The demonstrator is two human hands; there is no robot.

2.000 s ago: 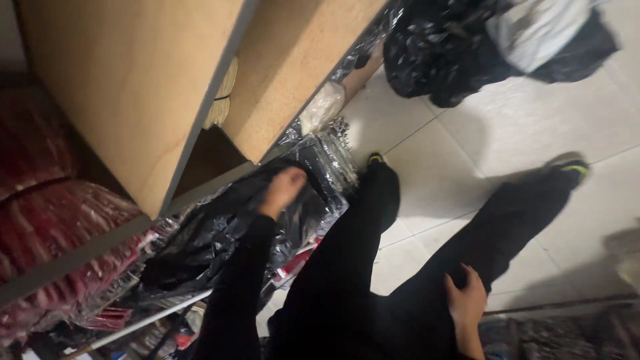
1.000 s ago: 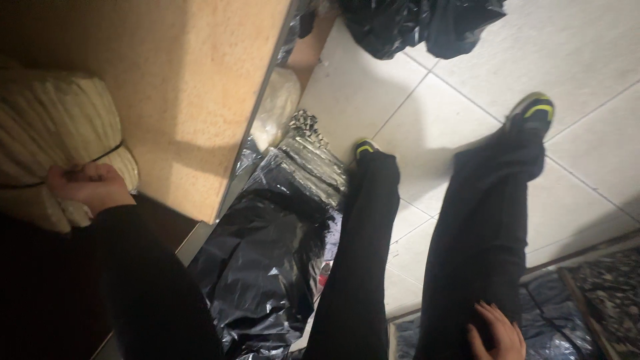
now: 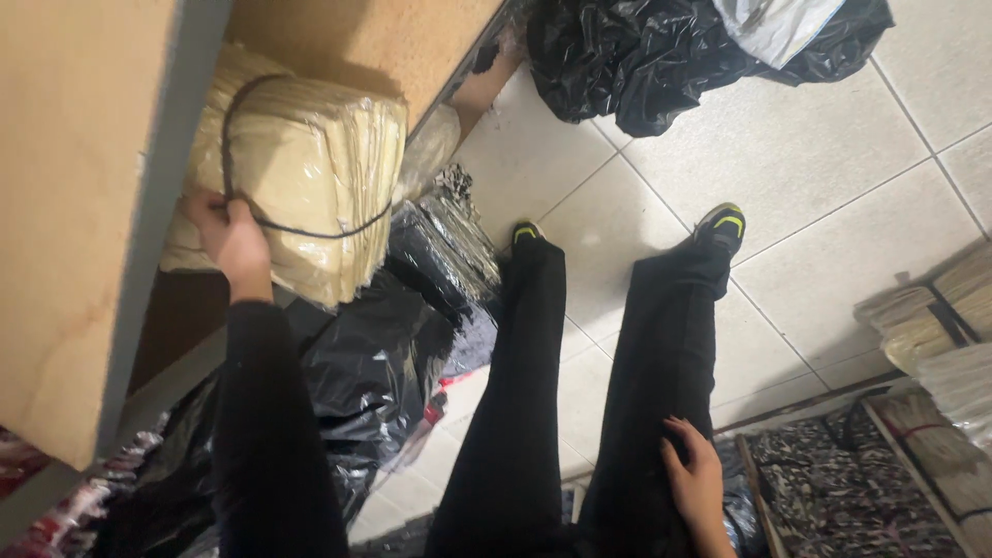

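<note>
My left hand (image 3: pixel 234 236) grips the dark cord (image 3: pixel 226 147) tied around a bundle of cream-coloured packets in clear plastic (image 3: pixel 310 170). The bundle sits tilted at the edge of a wooden shelf with a grey metal frame, at the left of the view. My right hand (image 3: pixel 694 473) rests against my dark trouser leg at the lower right, its fingers slightly apart and nothing visible in it.
Black plastic bags (image 3: pixel 620 62) lie on the tiled floor (image 3: pixel 821 178) at the top. Below the shelf are a black bag (image 3: pixel 372 356) and a stack of plastic-wrapped dark packets (image 3: pixel 446 248). More tied bundles (image 3: pixel 938 310) stand at the right.
The cream bundle, a second ago deep at the far left with my left hand at its cord, now shows at the shelf's edge. Two seconds ago that hand was over the black bag.
</note>
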